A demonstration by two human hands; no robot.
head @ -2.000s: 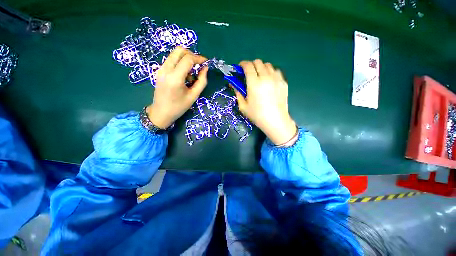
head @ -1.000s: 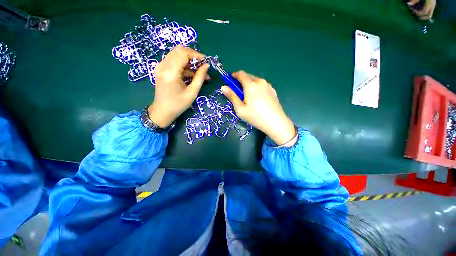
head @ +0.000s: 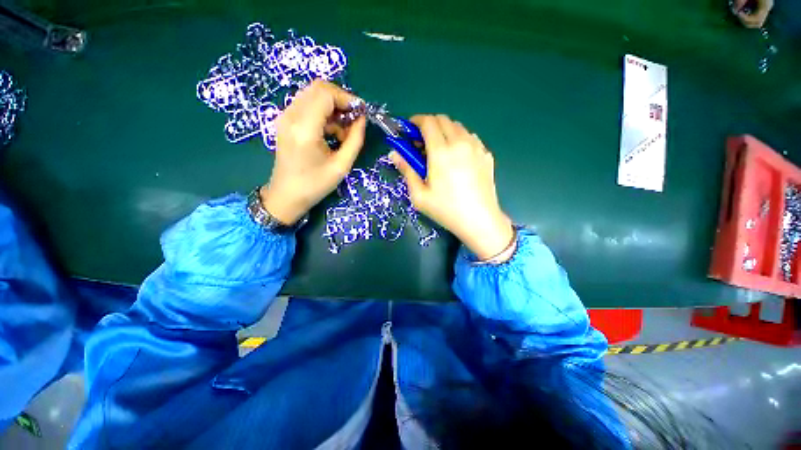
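My left hand (head: 312,145) holds a small silvery sprue frame (head: 353,111) between thumb and fingers; the fingers hide part of it. My right hand (head: 452,171) holds the blue-handled side cutters (head: 406,143), handles apart, with the silver jaws at the frame's right end. Whether the jaws touch it is too small to tell. A dense pile of uncut frames (head: 268,75) lies beyond my left hand. A looser pile of empty runners (head: 373,204) lies between my wrists, nearer my body.
A white label card (head: 643,123) lies at right. A red parts tray (head: 733,211) with silvery pieces stands at the right edge. A pale sliver (head: 384,37) lies at the far side. A grey metal tool (head: 63,38) is at upper left. Another person's hand (head: 752,10) shows at upper right.
The cutters' handles closed, then opened again. The frame in my left hand has shifted slightly. Another person's hand has come in at the upper right and moved towards the far edge.
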